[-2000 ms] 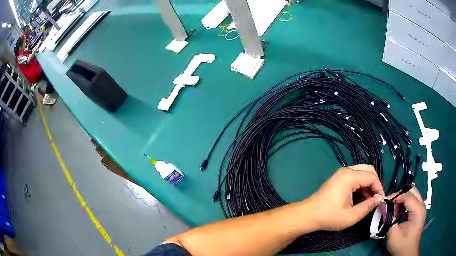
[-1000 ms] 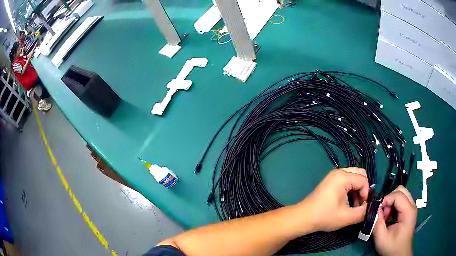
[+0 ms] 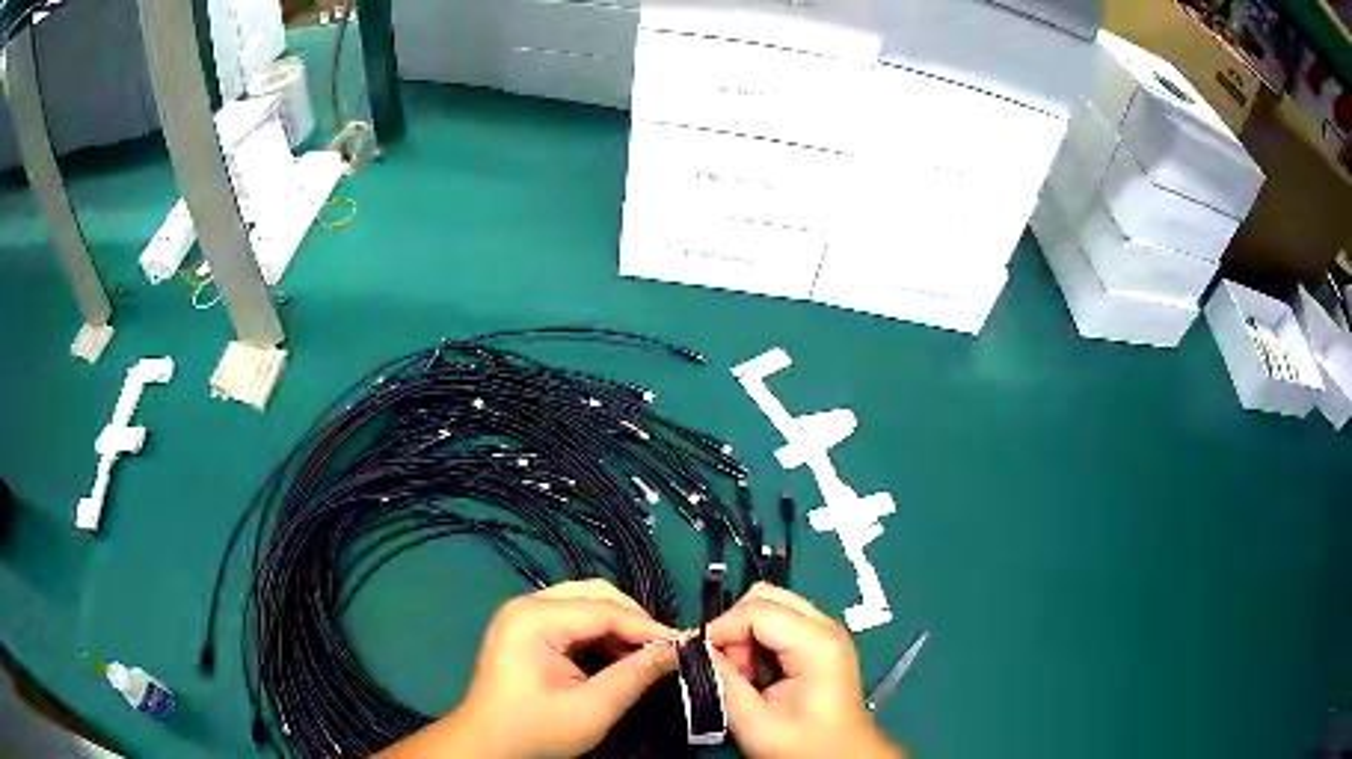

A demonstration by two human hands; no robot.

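My left hand [image 3: 571,667] and my right hand [image 3: 793,675] hold a small coil of black cable on a white card holder [image 3: 703,694] between them at the bottom centre. My fingertips meet at its upper end, and a cable end with a plug stands up there. A large loose bundle of black cables [image 3: 297,549] lies behind and left of my hands. A flat white card holder [image 3: 838,482] lies to the right of the bundle, and another [image 3: 116,442] lies at the far left. A pointed blade [image 3: 899,667] shows beside my right hand.
A small white glue bottle [image 3: 141,691] lies at the lower left. White boxes [image 3: 801,163] are stacked at the back, with more white boxes [image 3: 1149,208] to their right. An open white box [image 3: 1263,353] is at the right edge. Two grey uprights on white bases [image 3: 248,374] stand at the upper left.
The view has swung to the right, so the table items sit further left and more boxes show. Both hands still hold the small coil, which is now upright with its narrow side facing me.
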